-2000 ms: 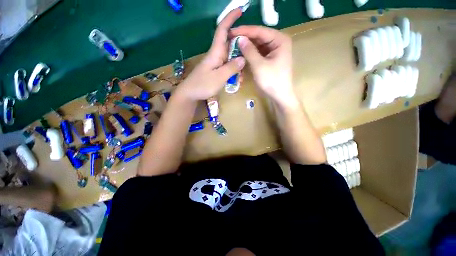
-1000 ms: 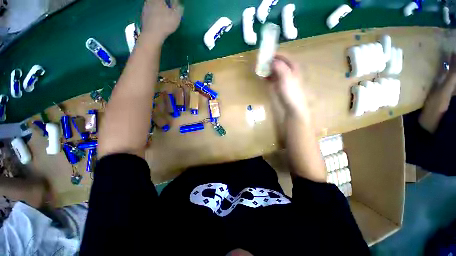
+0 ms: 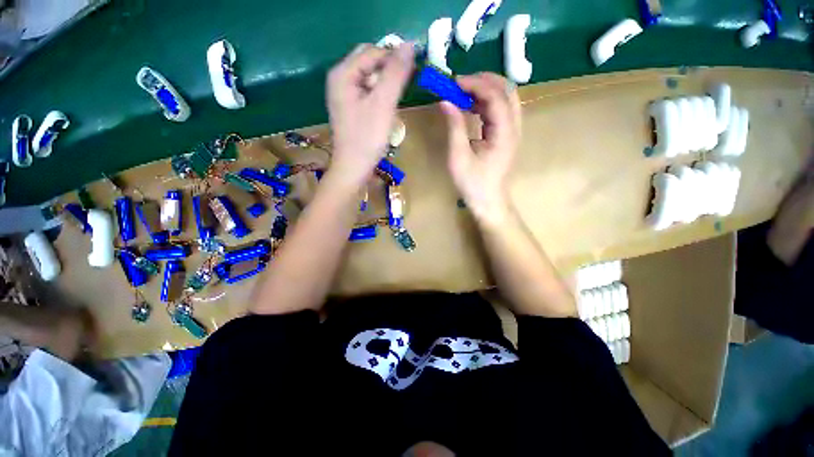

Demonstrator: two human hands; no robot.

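My right hand point(image 3: 486, 134) holds a blue battery cell point(image 3: 444, 87) by its right end, above the bench's far edge. My left hand point(image 3: 366, 103) is at the battery's other end, with its fingertips close together. Whether it grips wires or a board there is too blurred to tell. A small rounded white part point(image 3: 397, 134) shows just below my left hand; whether the hand holds it is unclear. Tangled blue batteries with green boards and thin wires point(image 3: 241, 259) lie on the brown bench at the left, partly hidden by my left forearm.
White housings, some with blue batteries inside, lie along the green belt point(image 3: 294, 54). Stacked white housings point(image 3: 696, 192) stand on the bench at the right. An open carton point(image 3: 687, 357) below the bench edge holds white housings. Another person's arm point(image 3: 794, 214) is at the right edge, another's at lower left.
One second ago my right hand held a white housing and my left hand reached over the belt. Now my left hand is back beside my right, which holds a blue battery.
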